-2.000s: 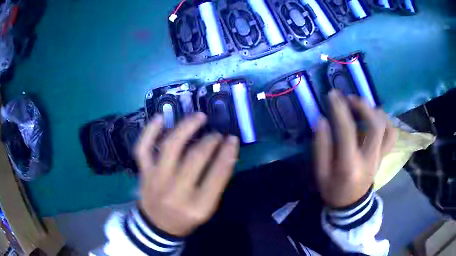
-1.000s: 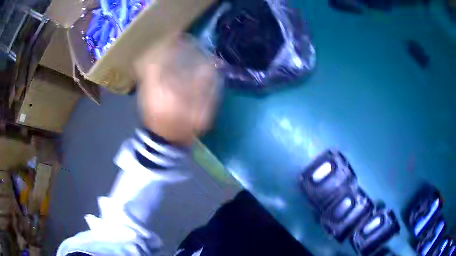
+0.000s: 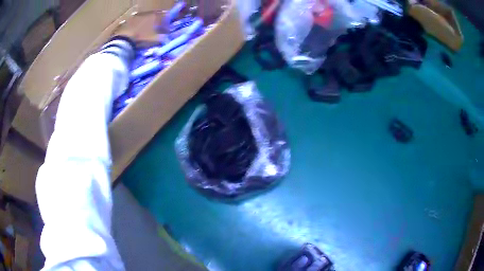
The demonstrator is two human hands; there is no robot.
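A large brown cardboard carton [image 3: 159, 100] at the upper left holds many blue-lilac cells [image 3: 169, 48]. My left arm, in a white sleeve with a dark striped cuff, reaches into the carton. My left hand [image 3: 142, 27] is small and blurred among the cells and the cardboard; its fingers do not show clearly, and I cannot tell whether it grips a cell. My right hand is not in view.
An open clear plastic bag of black parts [image 3: 223, 140] lies on the green mat [image 3: 339, 174] beside the carton. Black pieces [image 3: 366, 55] and another clear bag [image 3: 300, 34] lie beyond. Housings [image 3: 307, 259] show at the bottom edge. A cardboard edge [image 3: 472, 233] is at right.
The view has turned left from the rows of housings to the carton. My left hand has moved from over the housings into the carton; my right hand has left the picture.
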